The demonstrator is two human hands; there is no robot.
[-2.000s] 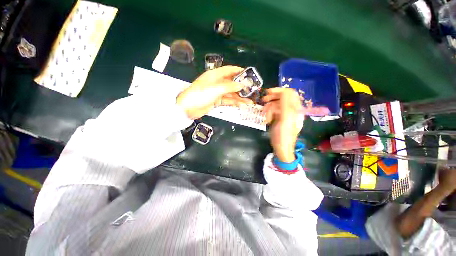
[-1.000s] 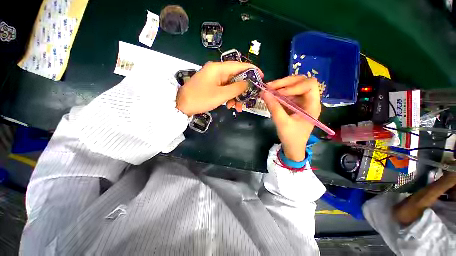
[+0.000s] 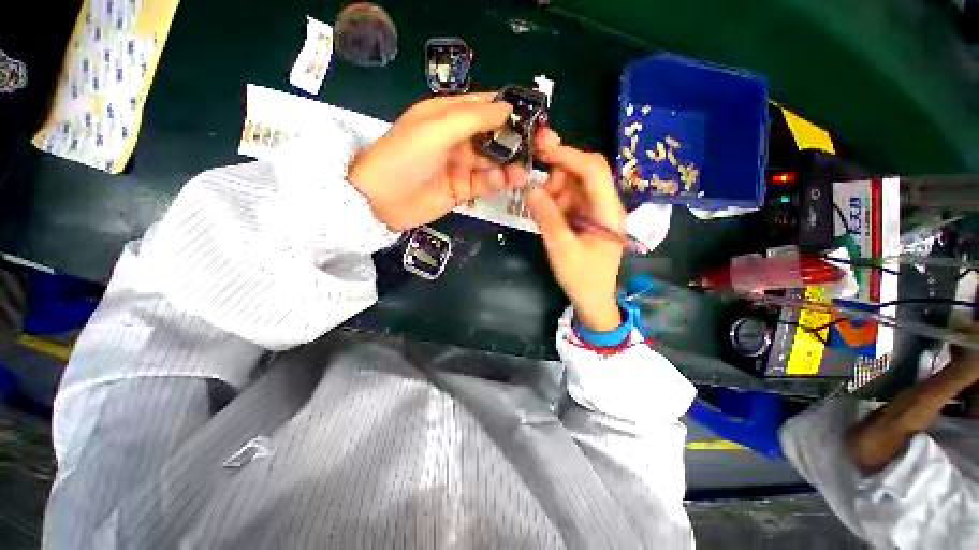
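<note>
My left hand holds a dark smartwatch housing by its edge, open side up, above the bench. My right hand is at the housing's right side, with the tweezers held in its fingers; their pink end sticks out to the right, and their tips are hidden. A white liner strip with small tan pieces lies under the left hand and sleeve. One housing lies below my left hand, another above it.
A blue parts bin with pale bits stands right of my hands. A red-filled syringe, a dark box with a red light and a glue box are at right. A sticker sheet is at left. A coworker's arm shows at lower right.
The housing has moved slightly up and left and is tilted differently. My right hand has shifted left and lower on the housing, and the tweezers now point less visibly outward.
</note>
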